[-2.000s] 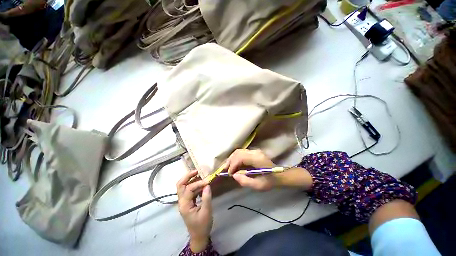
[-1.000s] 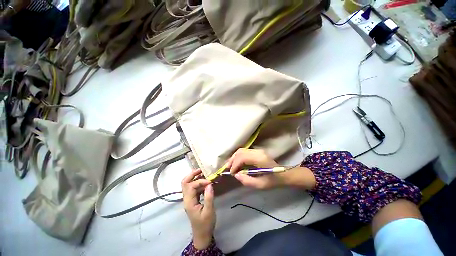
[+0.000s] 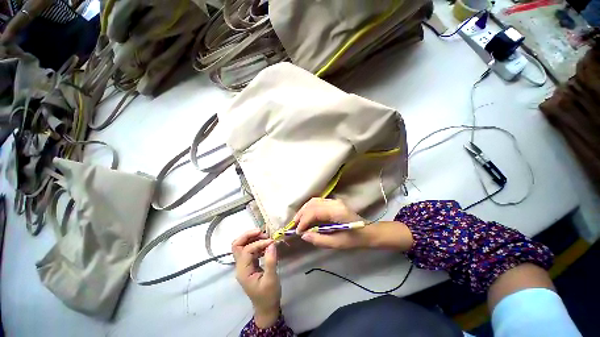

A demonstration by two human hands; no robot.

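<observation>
A beige bag [image 3: 302, 138] lies in front of me, with yellow binding tape [image 3: 337, 179] along its opening and long straps [image 3: 191, 227] spread to its left. My left hand [image 3: 258, 263] pinches the bag's lower corner between thumb and fingers. My right hand [image 3: 327, 222] holds a slim corded pen [image 3: 342, 226] like a pencil. The pen's tip is at the yellow tape at that corner, close to my left fingertips. Whether it touches is too small to tell. Loose thread ends show at the corner.
Another beige bag [image 3: 99, 237] lies left. Bags are stacked at the back [image 3: 349, 33]. Thread snips [image 3: 485, 164] with a black cord and a looping pale cord lie right, below a power strip [image 3: 497, 49]. Brown fabric [image 3: 579, 112] is at the far right. A person's arm [image 3: 23, 20] shows top left.
The pen in my right hand has turned slightly, and its pale cord now arches up over the bag. The view has shifted a little. Both hands stay at the same corner.
</observation>
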